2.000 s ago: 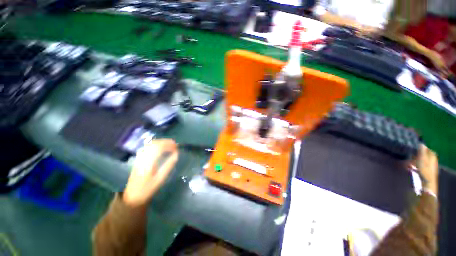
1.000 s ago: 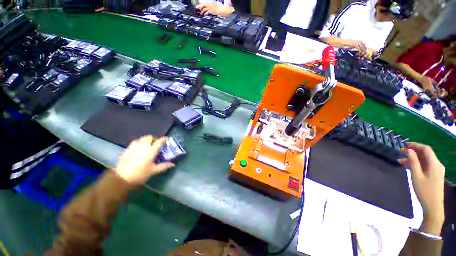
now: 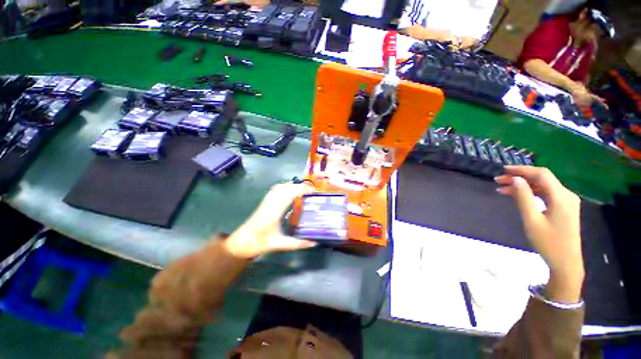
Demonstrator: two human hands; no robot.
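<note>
My left hand [image 3: 270,221] holds a small black boxed unit with a pale label [image 3: 322,217] over the front left of the orange test fixture [image 3: 415,112]. The unit hides the fixture's green button. The red toggle clamp handle [image 3: 390,46] stands raised, and the dark plunger hangs above the clear pressing block [image 3: 344,165]. The red rocker switch [image 3: 375,229] shows at the front right of the base. My right hand [image 3: 552,221] is open and empty near the right end of the row of units [image 3: 471,152].
A foam mat [image 3: 130,188] with labelled units lies left; one unit [image 3: 218,160] sits beside it. Another mat [image 3: 457,203] and white paper [image 3: 436,280] with a pen [image 3: 468,303] lie right. People work across the green strip [image 3: 288,95].
My left hand has picked up the unit from the bench and brought it right, to the fixture's front. My right hand stays near the row's end. The view has shifted.
</note>
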